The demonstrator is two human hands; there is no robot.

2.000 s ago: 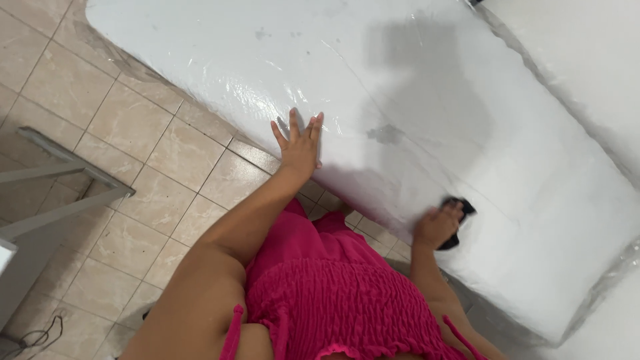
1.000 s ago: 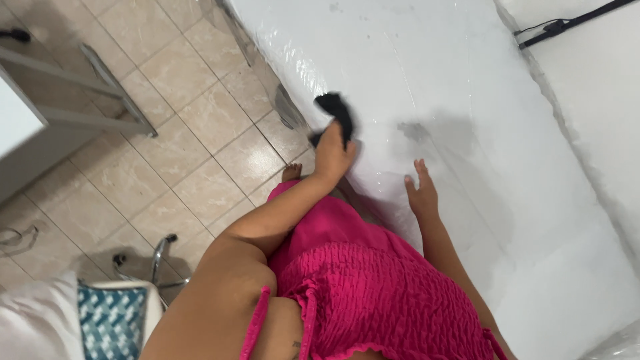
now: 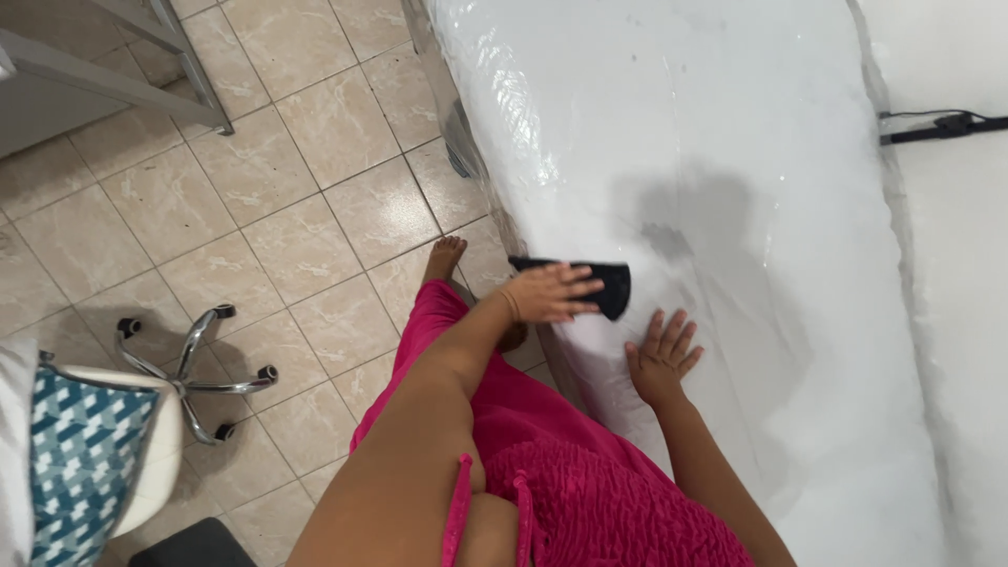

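A white mattress in clear plastic wrap (image 3: 819, 331) fills the middle and right of the head view. My left hand (image 3: 553, 293) is palm down over a black folded cloth (image 3: 616, 290) at the mattress's near left edge, with the cloth's ends showing past the fingers. Just to the right, my right hand (image 3: 665, 354) rests on the plastic with its fingers spread and nothing in it. Grey marks (image 3: 665, 239) show on the white surface above my right hand, within a cast shadow.
A swivel chair's chrome base (image 3: 183, 386) and a patterned cushion (image 3: 87, 457) stand at lower left. A grey metal table frame (image 3: 118, 75) is at upper left, on tiled floor (image 3: 307, 197). A black rod with a cable (image 3: 949, 127) lies at right. My bare foot (image 3: 447, 256) is beside the mattress.
The black cloth was under my right hand two seconds ago; it is now with my left hand. My right hand is now empty on the mattress. The view has shifted, bringing the chair in.
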